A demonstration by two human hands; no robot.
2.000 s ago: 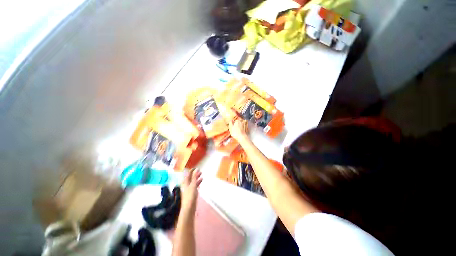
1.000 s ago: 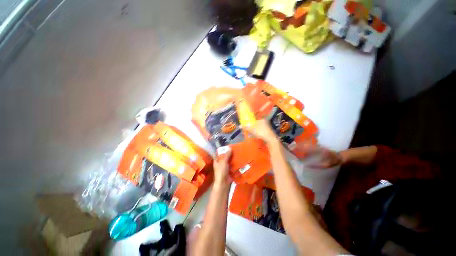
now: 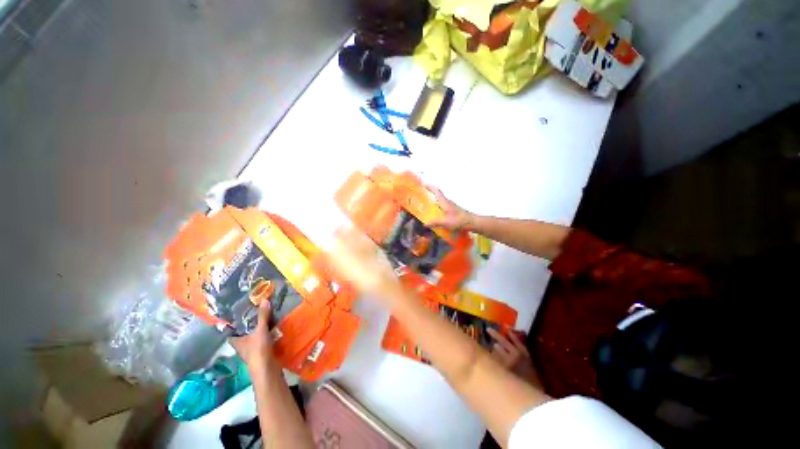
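Flat cartons, orange with a dark printed panel, lie in an overlapping pile at the left of the white bench. My left hand grips the pile's near edge, thumb on top. My right hand is blurred at the pile's right side, between it and a second fan of flat cartons; its fingers cannot be made out. More flat cartons lie nearer the bench's right edge.
Another person's hand touches the second fan; their other hand is at the nearer cartons. Blue-handled pliers, a small box, a yellow bag and a printed box lie farther back. A teal bottle and pink case are near.
My hands have moved left from the middle cartons to the left pile, which is now fuller. The other person's hand has moved onto the middle fan.
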